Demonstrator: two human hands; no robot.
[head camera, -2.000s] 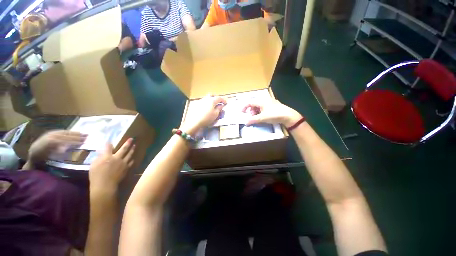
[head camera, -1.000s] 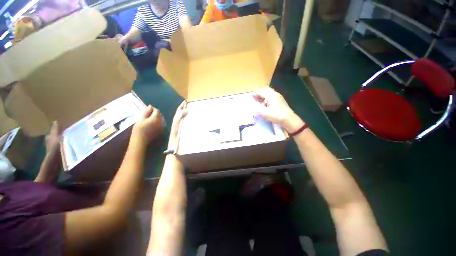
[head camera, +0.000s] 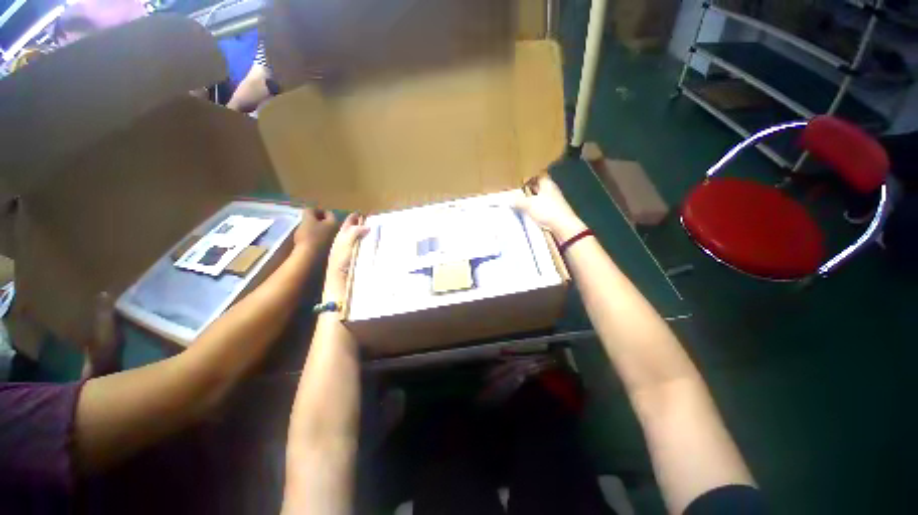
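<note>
A brown mailer carton (head camera: 458, 320) stands at the table's front edge with its lid raised behind it. A white sheet (head camera: 443, 241) with a small dark print lies on top inside it. A small tan cardboard piece (head camera: 452, 277) shows at the sheet's near edge. My left hand (head camera: 344, 251) grips the carton's left side wall. My right hand (head camera: 549, 209) grips the far right corner of the carton. The fingers of both hands are partly hidden by the carton walls.
On the left, another person's arm (head camera: 191, 372) reaches to a second open carton holding a printed leaflet (head camera: 223, 244) and a tan piece. A large brown carton panel (head camera: 403, 91) stands behind my carton. A red chair (head camera: 750, 223) and metal rack (head camera: 765, 75) stand on the right.
My left hand has moved from the sheet to the carton's left side. My right hand has moved to the far right corner. A large brown panel now blocks the view of the people behind.
</note>
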